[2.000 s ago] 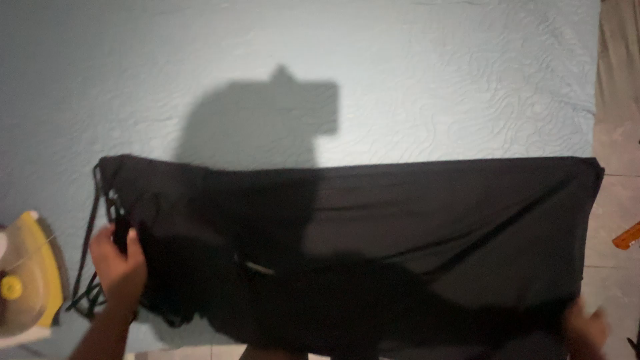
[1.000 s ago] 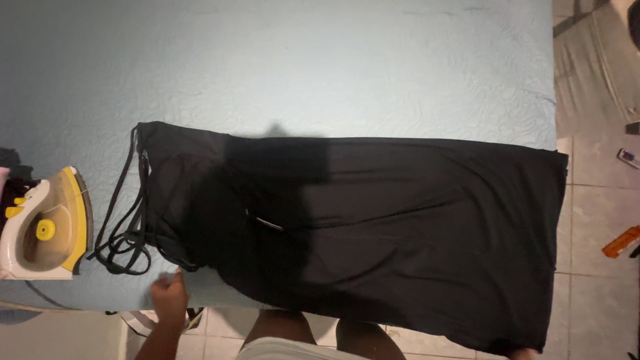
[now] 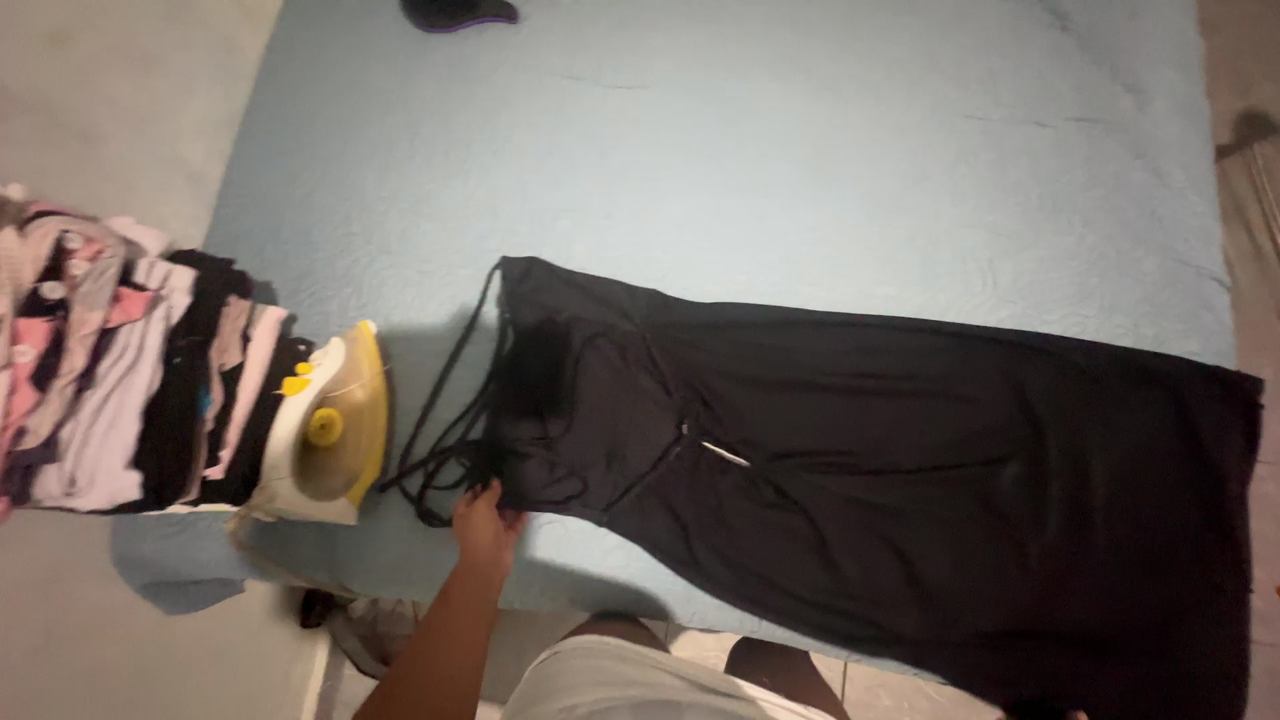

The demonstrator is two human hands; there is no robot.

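A black dress with long thin straps (image 3: 880,440) lies spread on a light blue cloth-covered surface (image 3: 760,170), its strap end to the left and its wide hem to the right. My left hand (image 3: 485,525) is at the lower corner of the dress's top, fingers on the fabric beside the tangled straps; whether it pinches the fabric is hard to tell. Of my right hand (image 3: 1045,713) only a sliver shows at the bottom edge, by the lower edge of the dress. A small pale strip lies on the dress near its waist.
A white and yellow clothes iron (image 3: 335,430) stands left of the straps. Beyond it is a row of folded clothes (image 3: 110,370) in pink, grey, white and black. A dark object with a purple edge (image 3: 458,12) lies at the top. Tiled floor shows below.
The black dress lies flatter than two seconds ago, when it was bunched near my left hand. My left hand has moved from below the dress's edge onto its corner. The view has shifted left.
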